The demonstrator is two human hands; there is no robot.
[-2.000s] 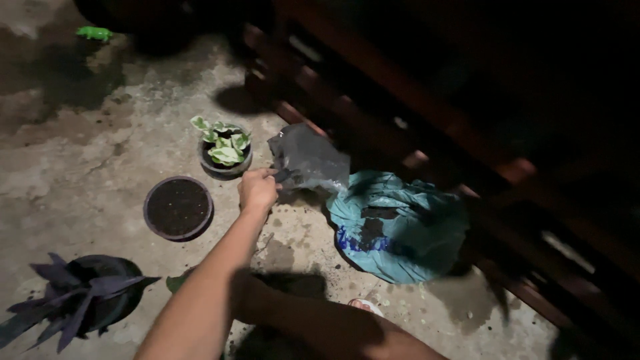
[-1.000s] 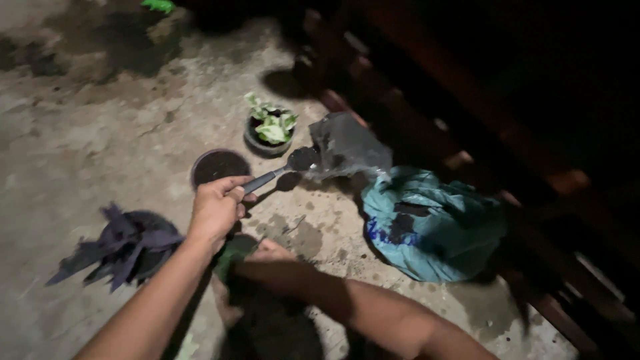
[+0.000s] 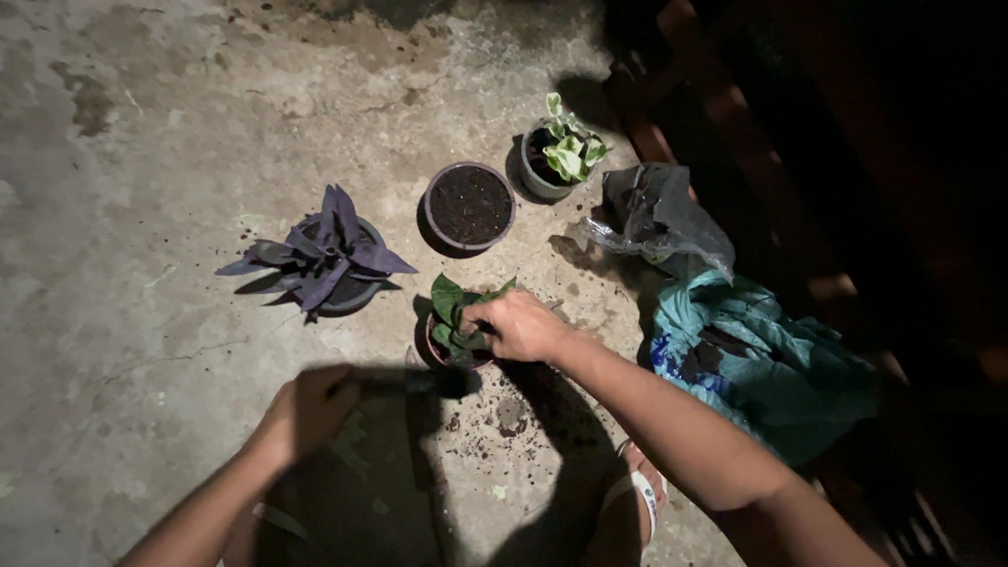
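Note:
Low in the view, my left hand (image 3: 319, 402) is closed around the handle of a small trowel (image 3: 441, 381), whose dark blade lies just below a small pot. That pot (image 3: 431, 346) holds a green leafy plant (image 3: 447, 299). My right hand (image 3: 516, 324) is at this plant, fingers among its leaves; whether they pinch a leaf or stem I cannot tell. Beyond it stands a round pot of dark soil (image 3: 471, 206). A purple-leaved plant (image 3: 335, 256) in a pot is at the left, and a variegated plant (image 3: 571, 153) in a grey pot at the upper right.
A clear plastic bag (image 3: 669, 224) with dark contents lies at the right, against a teal plastic bag (image 3: 795, 386) holding soil. Dark slatted woodwork (image 3: 732, 110) runs along the right side. Soil crumbs (image 3: 512, 425) are scattered on the concrete floor near my sandaled foot (image 3: 642, 488).
My left hand, with the trowel, has drawn back from near the clear bag toward the green plant. My right hand is now up at its leaves. The view has shifted.

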